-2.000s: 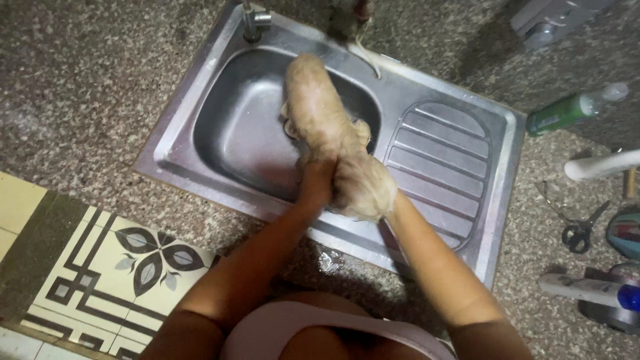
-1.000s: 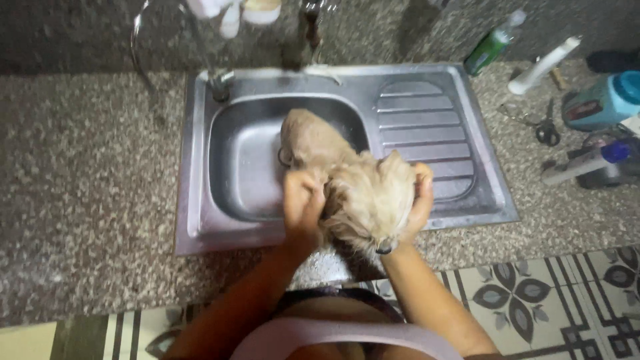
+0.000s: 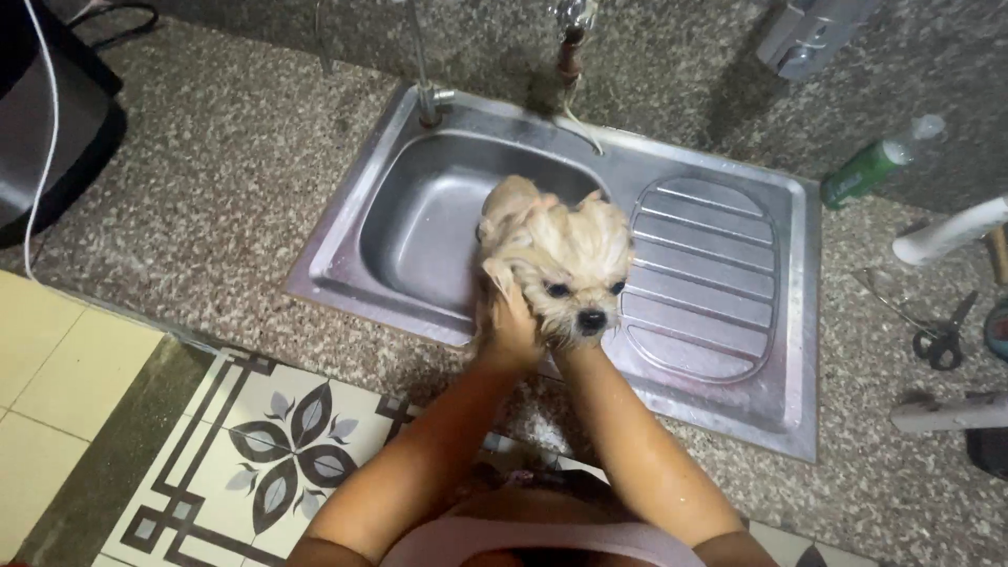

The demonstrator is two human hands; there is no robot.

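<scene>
A wet, cream-coloured small dog [image 3: 579,244] is in the bowl of a stainless steel sink [image 3: 441,228], its head raised over the near rim and its face turned toward me. My left hand [image 3: 513,327] is against the side of its neck and cheek, fingers in the wet fur. Under the dog's chin and chest is my right hand [image 3: 579,350], mostly hidden by the head; only the wrist and a little of the hand show. The dog's legs are hidden in the bowl.
A ribbed drainboard [image 3: 705,276] lies right of the bowl, a tap [image 3: 429,106] behind it. On the granite counter [image 3: 197,173] at right are a green bottle [image 3: 866,169], a white tube-shaped object [image 3: 949,232] and black-handled scissors [image 3: 941,342]. A dark appliance [image 3: 55,134] stands at far left.
The dog's head has come up: two seconds ago its back was toward me, one second ago its head was bowed between my hands. My right hand has moved from the side of its head to below it.
</scene>
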